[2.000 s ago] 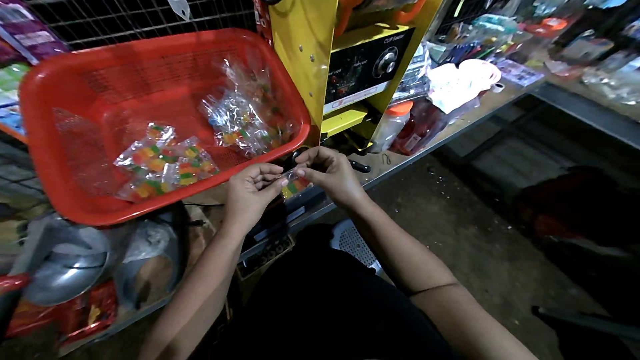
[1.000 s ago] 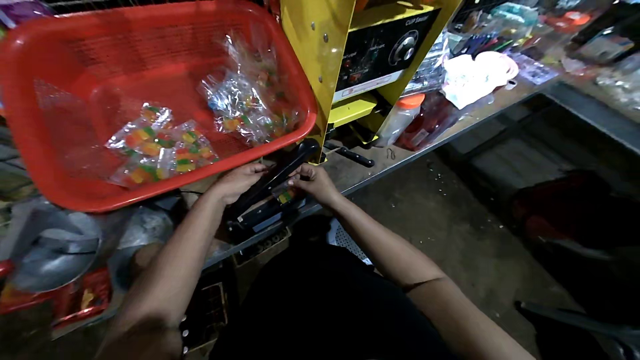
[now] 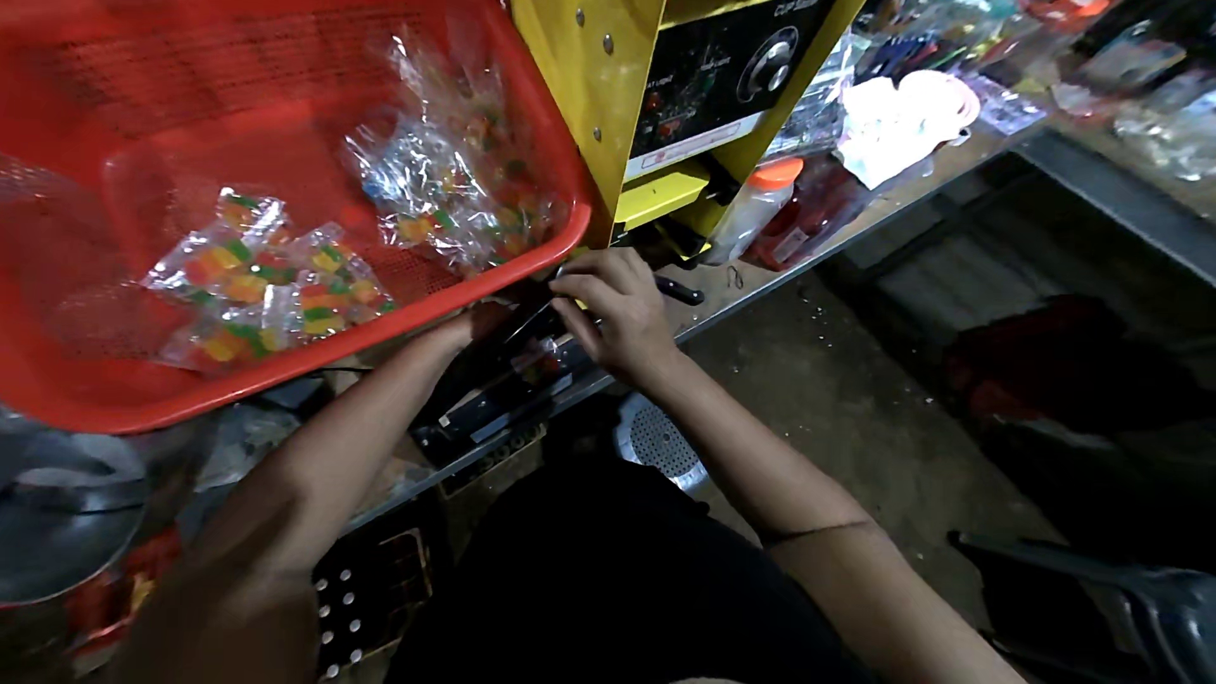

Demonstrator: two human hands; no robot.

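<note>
A black hand impulse sealer (image 3: 494, 399) lies at the bench edge, beside the red plastic basket (image 3: 380, 332). My right hand (image 3: 617, 309) is at the far end of its arm, fingers curled; whether they grip it is unclear. My left hand (image 3: 489, 321) is mostly hidden between the basket rim and the sealer arm. A small clear packet with colourful candies (image 3: 540, 361) shows at the sealer, under the arm. In the basket lie several filled candy packets (image 3: 271, 285) and a heap of crumpled clear bags with more candies (image 3: 446, 180).
A yellow cup sealing machine (image 3: 608, 85) stands behind. To its right are a clear jar with an orange lid (image 3: 755, 209), a black-handled tool (image 3: 679, 291) and a white crumpled item (image 3: 893, 119). Below the bench edge sit a perforated stool (image 3: 655, 442) and a metal bowl (image 3: 66, 513).
Two seconds ago both hands held a small candy packet together in front of the basket. My right hand has since moved to the sealer arm's far end, my left behind the arm.
</note>
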